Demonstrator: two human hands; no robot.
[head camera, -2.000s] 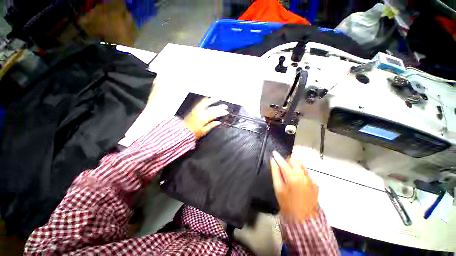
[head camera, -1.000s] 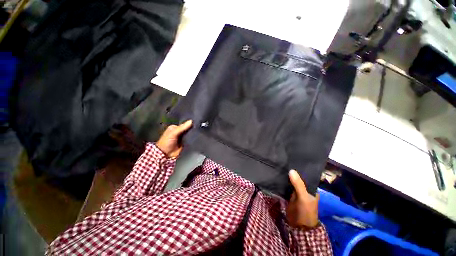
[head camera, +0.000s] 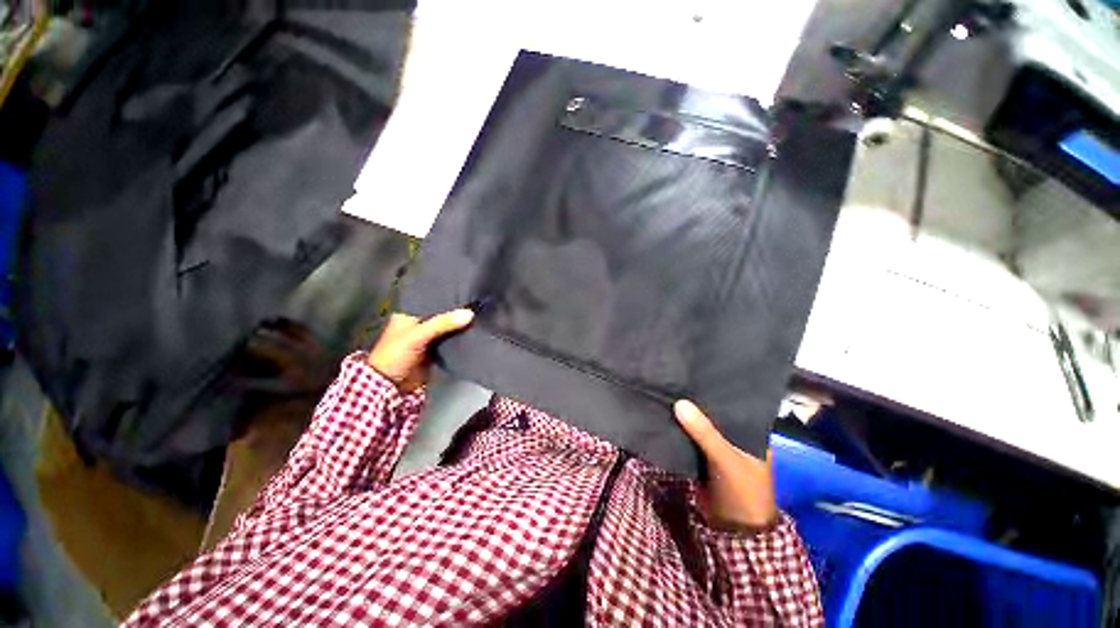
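The black base panel (head camera: 805, 282) is held up tilted in front of me, its far part over the white table. The black pocket piece (head camera: 639, 258) lies on it, with a shiny band along its far edge and a small silvery spot at its far left corner. My left hand (head camera: 415, 348) grips the panel's near left edge, thumb on top. My right hand (head camera: 727, 466) grips the near right edge, thumb on top. The fingers under the panel are hidden. The sewing machine's needle area (head camera: 867, 98) is just beyond the panel's far right corner, blurred.
A big black heap of cut pieces (head camera: 184, 233) is at the left, above a cardboard box (head camera: 92, 521). The white table (head camera: 940, 331) extends right, with thread snips (head camera: 1071, 372) on it. Blue bins (head camera: 970, 583) stand below at the lower right. The lit machine screen (head camera: 1096, 160) is at the upper right.
Two seconds ago the panel lay flat under the needle area with both hands on it. It has since come towards me into both hands. Over the last second it shifted slightly left in view.
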